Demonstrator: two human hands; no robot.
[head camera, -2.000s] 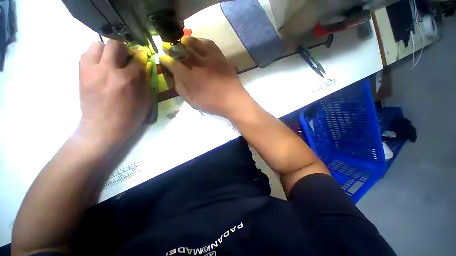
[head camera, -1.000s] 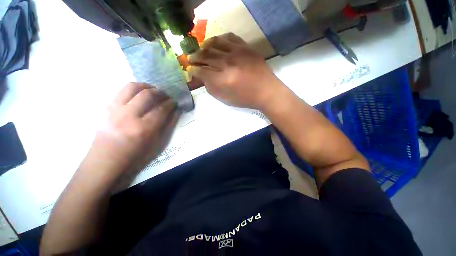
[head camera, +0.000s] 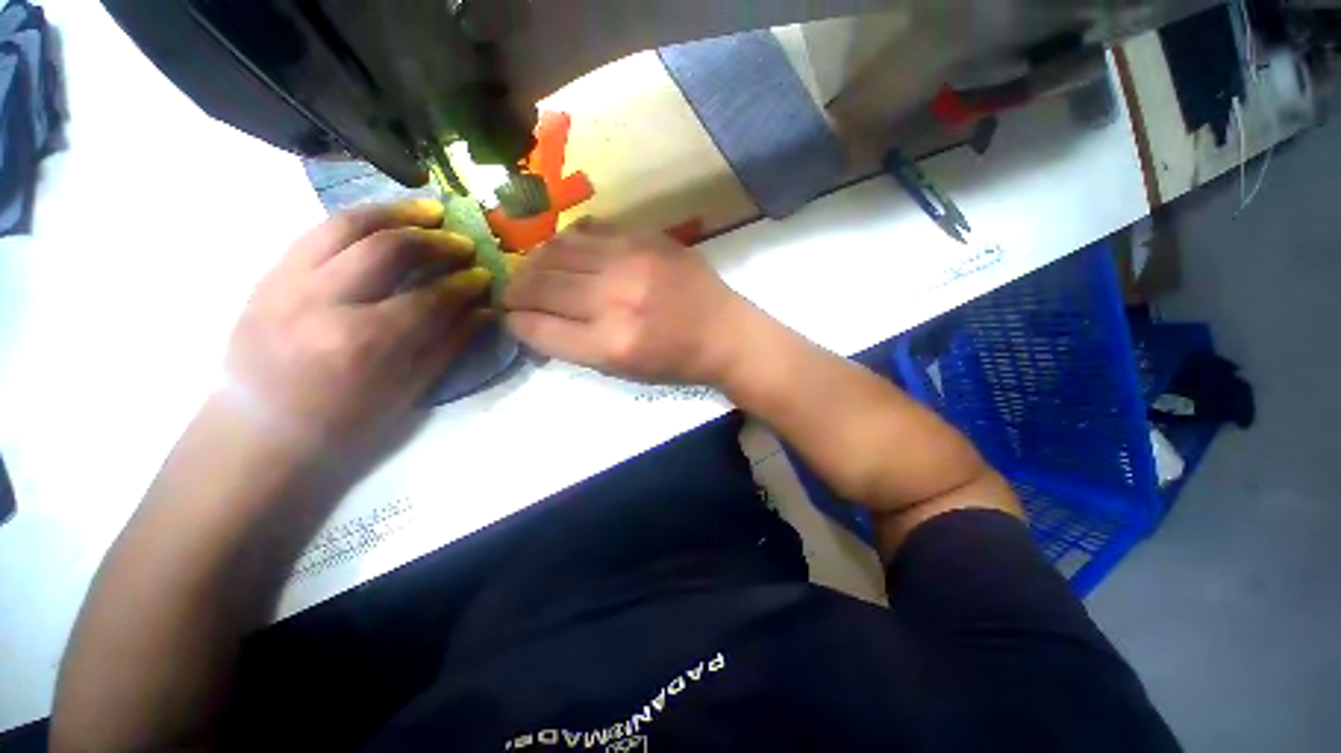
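A blue-grey fabric piece (head camera: 478, 368) lies on the white table under the sewing machine head (head camera: 316, 74), yellow-green near the needle lamp. My left hand (head camera: 353, 302) lies over the fabric, fingers bent and holding it, and hides much of it. My right hand (head camera: 625, 302) is at the fabric's right edge, fingers together and fingertips on the edge; the thumb's grip is hidden. The presser foot area is partly hidden by glare and a round knurled knob (head camera: 522, 193). Orange-red strips (head camera: 547, 184) show on the bed right of the needle.
A larger blue-grey denim strip (head camera: 765, 125) lies on the tan area under the arm. Dark snips (head camera: 927, 194) lie right of it, near a red-handled tool (head camera: 978, 100). Dark cut pieces (head camera: 22, 118) are at the upper left. A blue basket (head camera: 1030, 397) stands below at the right.
The fabric has turned and is now mostly under my left hand, which moved up towards the needle. My right hand has moved down from the knob to the fabric's edge, uncovering the orange-red strips.
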